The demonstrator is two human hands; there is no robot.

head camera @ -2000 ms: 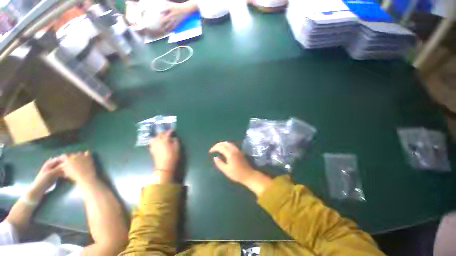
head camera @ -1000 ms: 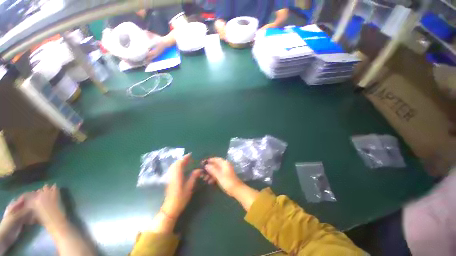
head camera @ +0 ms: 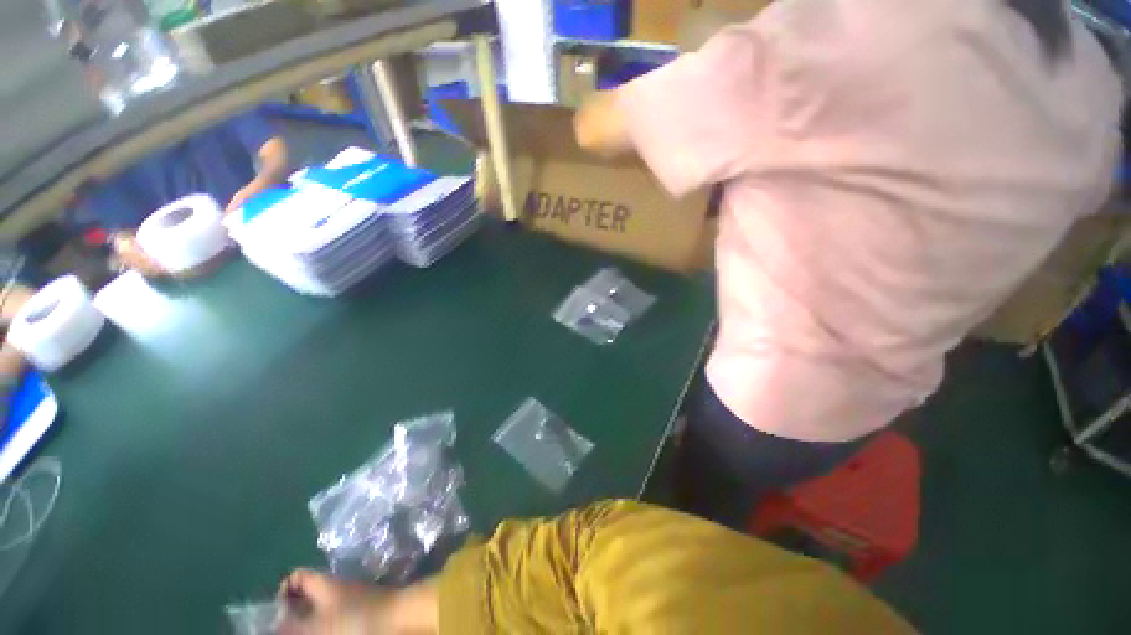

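Observation:
My right hand [head camera: 325, 604] is at the bottom edge, blurred and partly cut off. Its fingertips are closed on a small dark part [head camera: 293, 595], with the edge of a clear bag [head camera: 253, 614] just left of them. My left hand is out of the picture. A pile of shiny filled bags [head camera: 394, 502] lies just above my right hand. A single clear zip bag [head camera: 543, 443] with a small dark piece lies to the right of the pile. Further bags [head camera: 604, 305] lie near the bench's right edge.
A person in pink [head camera: 856, 211] stands at the right, above a red stool [head camera: 856, 502]. An open carton [head camera: 608, 205] stands behind the bench corner. Blue-and-white booklets [head camera: 323, 230], white rolls [head camera: 184, 233] and a white cable [head camera: 31, 502] lie at far left.
The view has swung right, so the bench items sit further left. My left hand and the person in white have left the picture. The person in pink now shows largely, upright beside the carton.

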